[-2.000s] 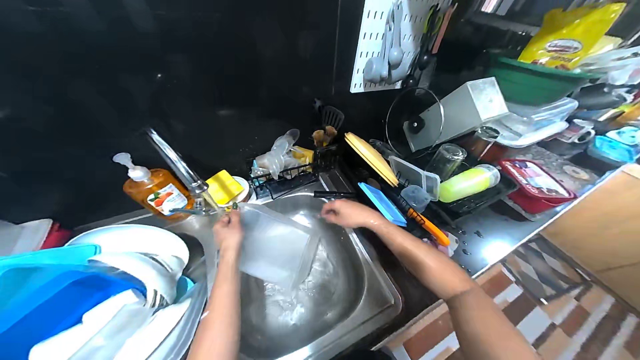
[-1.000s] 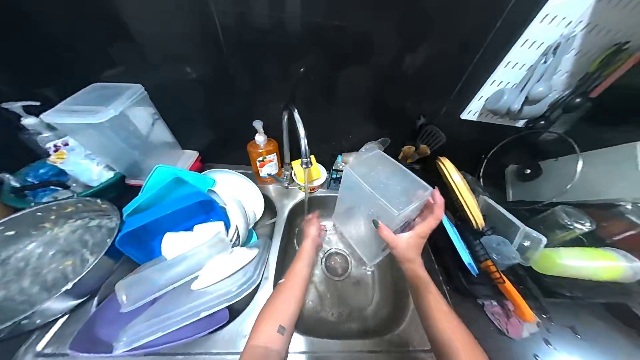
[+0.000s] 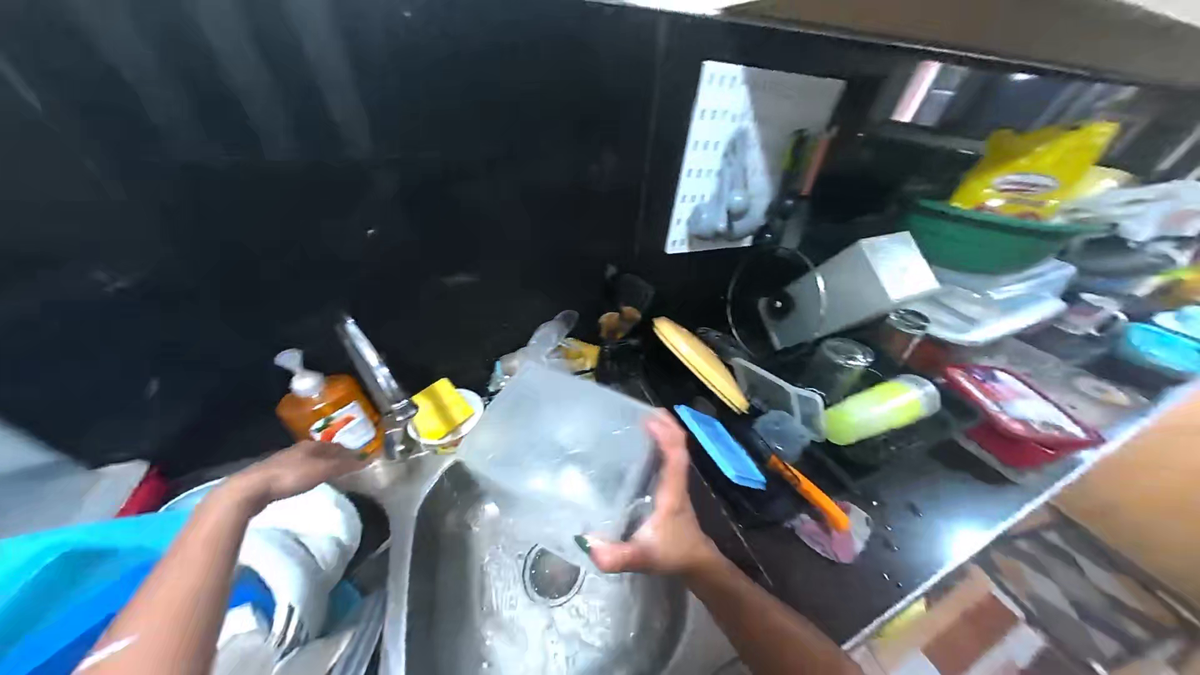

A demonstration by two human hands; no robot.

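My right hand (image 3: pixel 656 511) grips the lower right edge of a clear plastic container (image 3: pixel 562 441), which it holds tilted above the stainless steel sink (image 3: pixel 450 581). Near the base of the chrome faucet (image 3: pixel 375 370) is my left hand (image 3: pixel 305 469), with no object visible in it; its fingers are blurred and partly unclear. An orange soap pump bottle (image 3: pixel 328 412) stands just behind the left hand. Right of the faucet, a yellow sponge (image 3: pixel 441 410) rests on a small white dish. Water wets the sink floor around the drain (image 3: pixel 553 574).
White dishes (image 3: pixel 300 534) and blue plastic containers (image 3: pixel 84 572) are piled left of the sink. On the right lie a blue plastic item (image 3: pixel 720 448), an orange-handled utensil (image 3: pixel 811 492), a yellow-green bottle (image 3: pixel 881 410) and a red-lidded container (image 3: pixel 1022 412). A glass lid (image 3: pixel 776 305) leans behind.
The view has swung right since one second ago. My left hand has moved from over the sink to beside the faucet and soap bottle. The right hand still holds the container.
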